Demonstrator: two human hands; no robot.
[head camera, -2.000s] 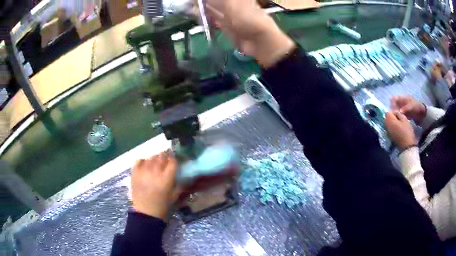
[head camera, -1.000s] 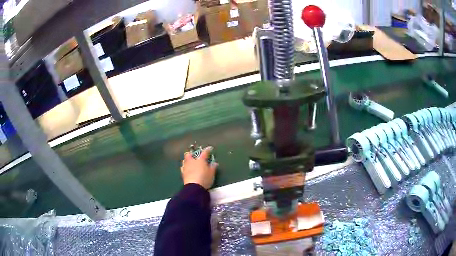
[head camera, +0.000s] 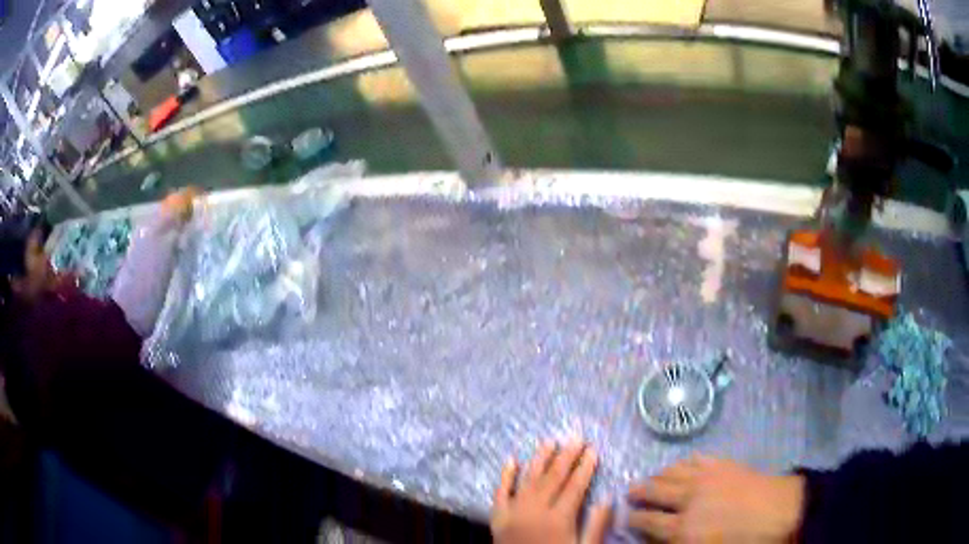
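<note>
A light-blue fan head with a spoked grille and short neck lies on the bubble wrap, its neck pointing to the upper right. My left hand is at the bottom edge, partly cut off, fingers spread, below left of the fan head. My right hand is flat and low, just below the fan head, fingers towards my left hand. No thing shows in either hand. The orange press fixture stands to the right under the dark green press.
Small light-blue connector pieces are heaped right of the fixture. A crinkled clear bag lies at the left, beside another person's arm. Two round parts lie on the green conveyor belt. A grey post stands beyond the table.
The view has swung left. My left hand has come back from the belt to the table. A fan head now lies on the bubble wrap. My right hand has come into view.
</note>
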